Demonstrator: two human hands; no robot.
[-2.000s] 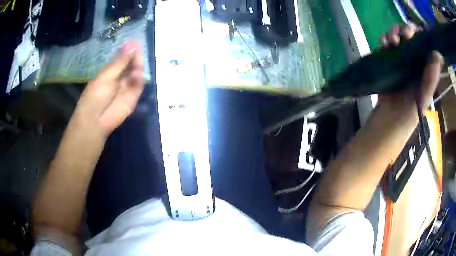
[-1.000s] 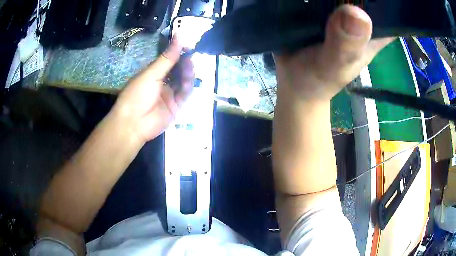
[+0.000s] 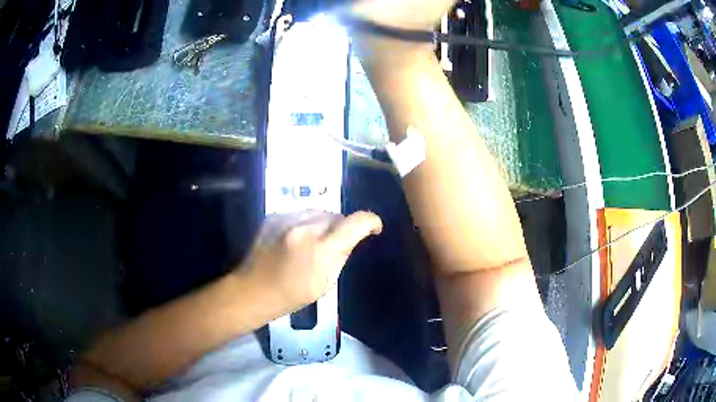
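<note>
A long silvery-white mounting plate [image 3: 305, 161] lies lengthwise from the bench to my lap, glaring white near the top, with small holes and an oblong slot. My left hand [image 3: 302, 255] lies across its lower part, over part of the slot, with the thumb pointing right; its other fingers are hidden or blurred, so I cannot tell if they grip it. My right hand [image 3: 400, 17] is at the top edge, cut off and blurred, beyond the plate's far end. A thick black cord [image 3: 518, 49] runs right from it. I cannot make out the screwdriver or the right fingertips.
The wrapped bench [image 3: 169, 102] holds black panels [image 3: 114, 35] at the left and another [image 3: 469, 59] beyond my right forearm. A small metal pile [image 3: 200, 51] lies near the left panels. At the right are a green conveyor [image 3: 620, 118] and a black panel [image 3: 634, 286] on an orange-edged board.
My left hand has moved down the plate from its upper part. My right hand has moved up and left to the top edge, and the dark screwdriver body no longer shows.
</note>
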